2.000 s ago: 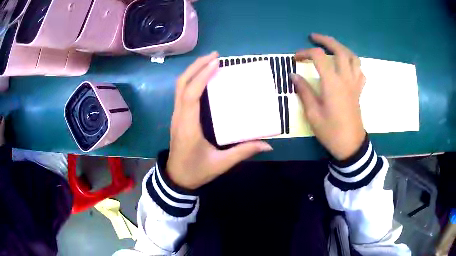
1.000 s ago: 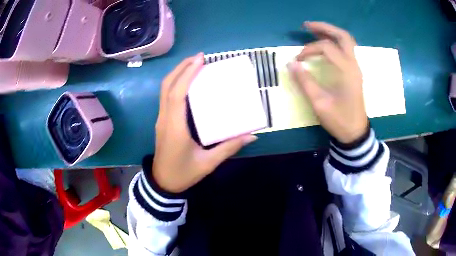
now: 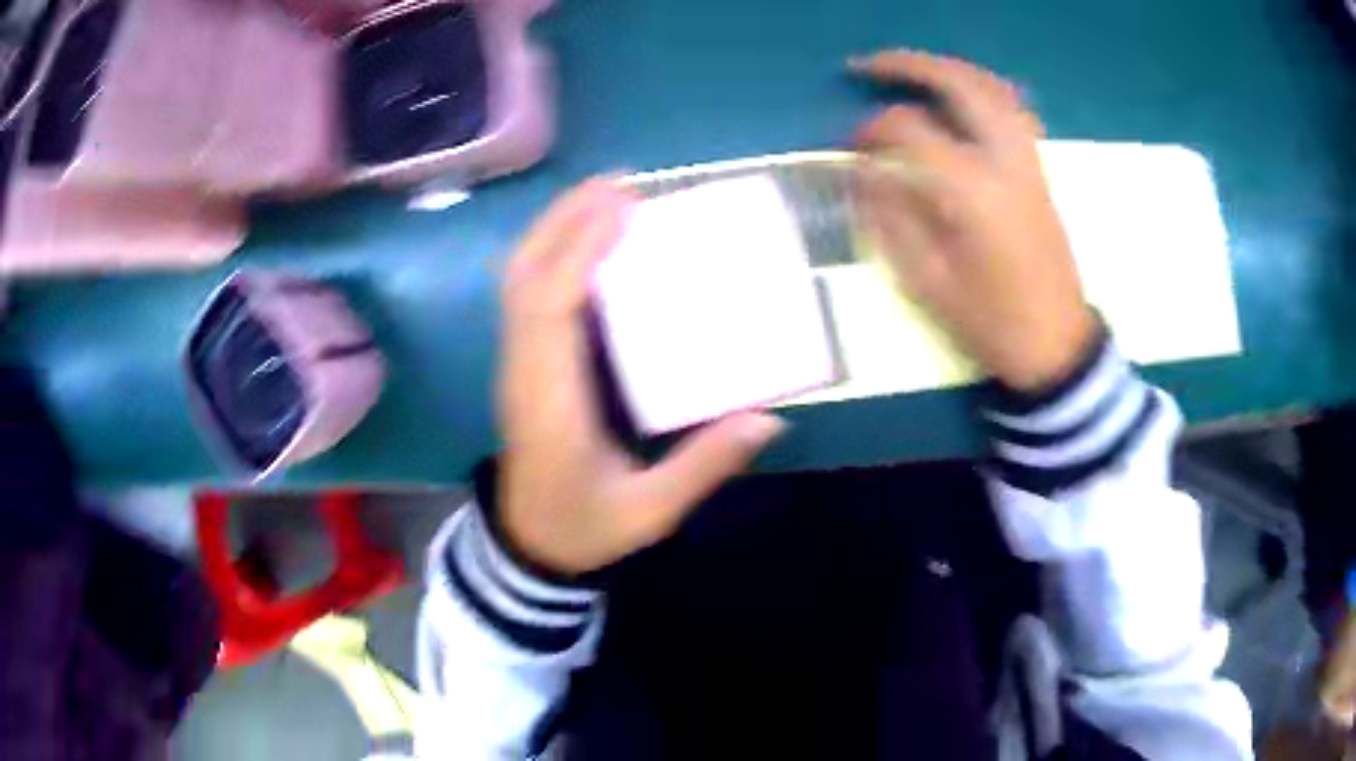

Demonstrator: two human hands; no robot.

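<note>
My left hand [image 3: 573,402] grips a pink housing [image 3: 717,305] by its left side, thumb along the lower edge. Its flat face is up and looks white in glare, with no strips showing. It covers part of the pale strip sheet [image 3: 1145,253]. Blurred black strips [image 3: 818,216] show on the sheet right of the housing. My right hand [image 3: 974,223] is over the sheet, fingers curled near the strips; blur hides whether a strip is between the fingertips.
A finished housing [image 3: 290,372] with dark strips lies on the green table at left. Stacked pink housings [image 3: 208,97] fill the upper left, with a small white tag [image 3: 440,198] beside them. A red stool [image 3: 298,587] and yellow paper [image 3: 350,662] are below the table edge.
The view has shifted and blurred. My left hand still holds the housing over the sheet. My right hand has moved slightly closer to the strips and housing than one second ago.
</note>
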